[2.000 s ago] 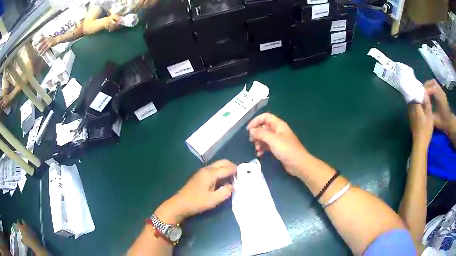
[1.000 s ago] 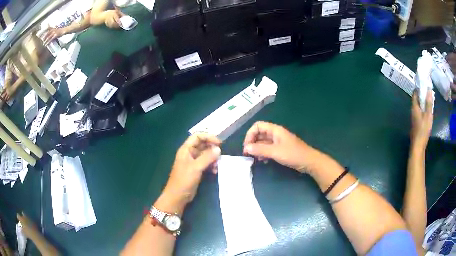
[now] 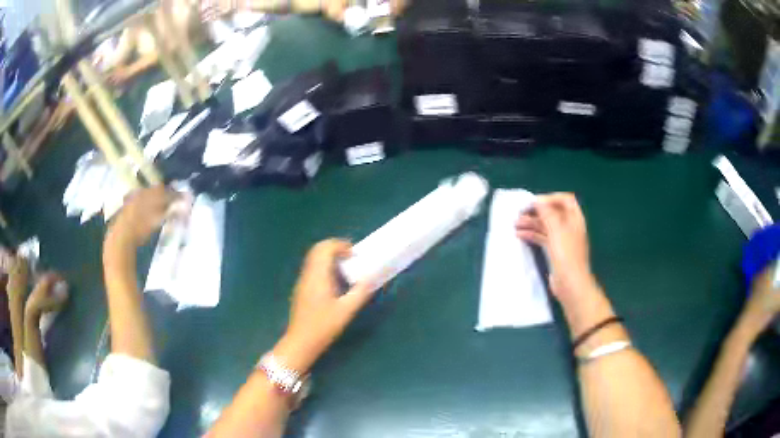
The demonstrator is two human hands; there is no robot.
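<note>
A long white carton (image 3: 419, 229) lies slanted in the middle, its far end up and to the right. My left hand (image 3: 329, 291) grips its near end between thumb and fingers. A flat white sleeve (image 3: 511, 265) lies upright in the picture just right of the carton, apart from it. My right hand (image 3: 556, 235) is at the sleeve's upper right edge, fingers bent over it. The picture is blurred, so whether the fingers pinch the sleeve is unclear.
Black boxes (image 3: 462, 68) with white labels line the far side. White papers (image 3: 192, 248) lie at left under a neighbour's hand (image 3: 141, 210). A neighbour's forearm and blue cloth (image 3: 761, 248) are at the right edge, near another white carton (image 3: 741, 198).
The view has turned left. My left hand has let go of the sleeve and taken hold of the carton. The sleeve now lies right of the carton. A neighbour's arm has reached in at left.
</note>
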